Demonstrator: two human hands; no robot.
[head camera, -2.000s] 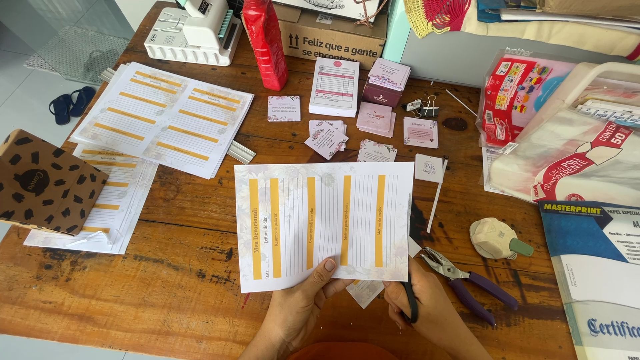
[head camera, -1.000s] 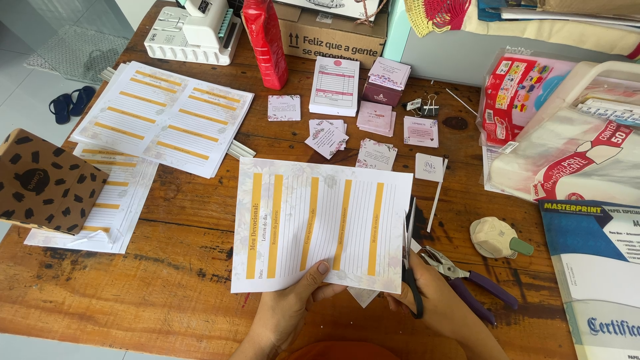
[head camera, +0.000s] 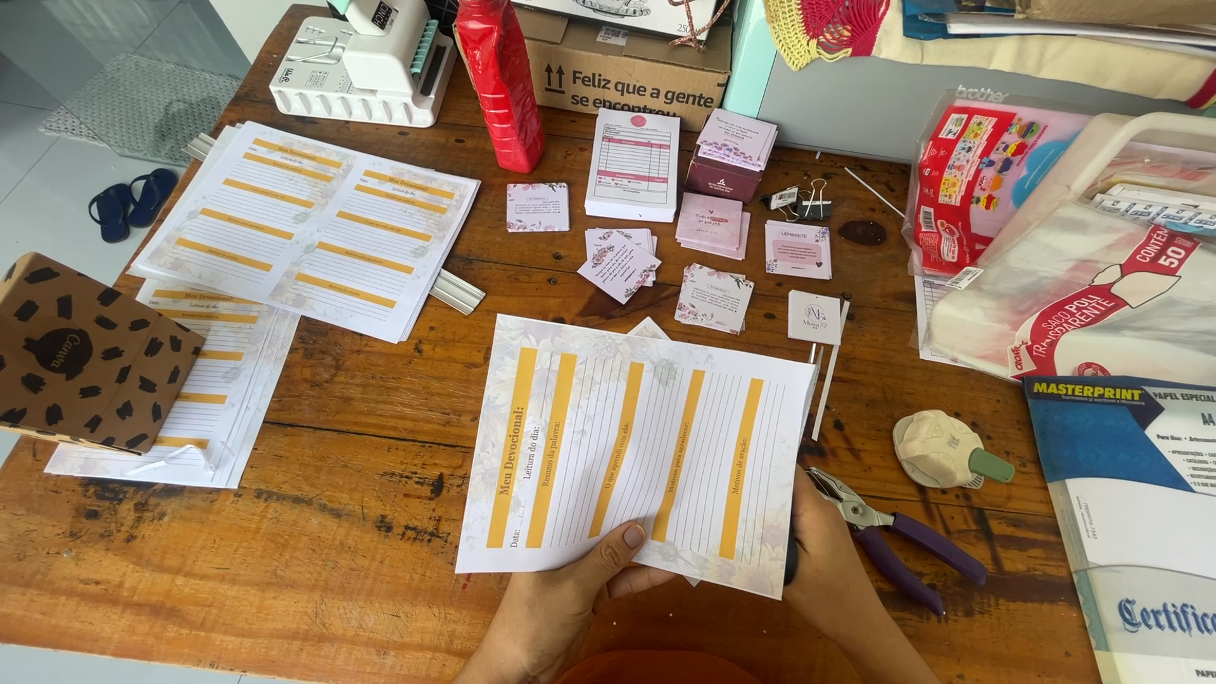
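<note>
My left hand (head camera: 589, 594) grips the lower edge of a printed planner sheet (head camera: 632, 456), thumb on top and fingers beneath. The sheet has yellow bars and ruled lines and is held sideways above the wooden table. Beside its lower right corner is my right hand (head camera: 826, 541), partly behind the paper, closed around scissors (head camera: 791, 556). Only a dark bit of the handle and part of the blades (head camera: 814, 385) show past the sheet's right edge. A hole punch with purple handles (head camera: 893, 541) lies just right of that hand. Small paper pieces lie partly hidden under the sheet.
Stacked printed sheets (head camera: 304, 228) lie at the left, near a patterned cardboard box (head camera: 95, 356). Small printed cards (head camera: 711, 299), a receipt pad (head camera: 632, 166) and a red bottle (head camera: 499, 85) stand or lie behind. Plastic packs (head camera: 1073, 285) and a cream-coloured craft punch (head camera: 936, 448) are at the right.
The scissors, plainly seen at the sheet's right edge a second ago, are now mostly behind it. My right hand has moved partly behind the paper; my left hand still holds the sheet.
</note>
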